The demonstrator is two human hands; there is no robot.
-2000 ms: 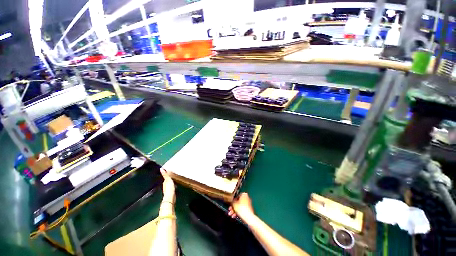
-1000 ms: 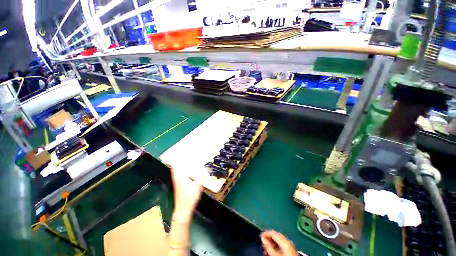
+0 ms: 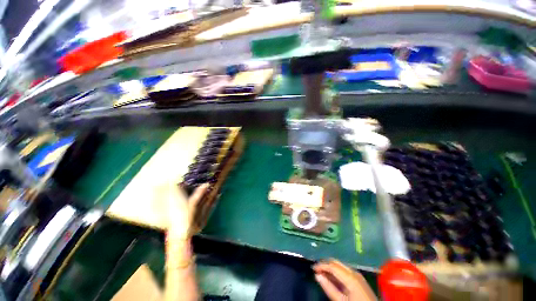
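Observation:
A cardboard sheet (image 3: 147, 191) lies on the green bench at the left, with a row of black plastic parts (image 3: 205, 159) along its right side. My left hand (image 3: 181, 206) is over the sheet's front right area, its fingertips by the nearest black parts; blur hides whether it grips one. My right hand (image 3: 341, 279) is at the bench's front edge, fingers apart, holding nothing visible. The arbor press (image 3: 314, 138) stands in the middle. Its pale fixture (image 3: 298, 194) holds no black part, and a white ring (image 3: 304, 218) lies in front of it.
The press lever (image 3: 385, 206) slopes down to its orange-red knob (image 3: 404, 282), right of my right hand. White cloth (image 3: 374, 177) lies beside the press. Many black parts (image 3: 449, 203) cover cardboard at the right. A pink basket (image 3: 499, 74) is behind. A shelf (image 3: 235, 56) crosses above.
The view has swung right, bringing the press to the middle and the right-hand parts into view. My left hand has left the sheet's front edge and moved over it toward the parts.

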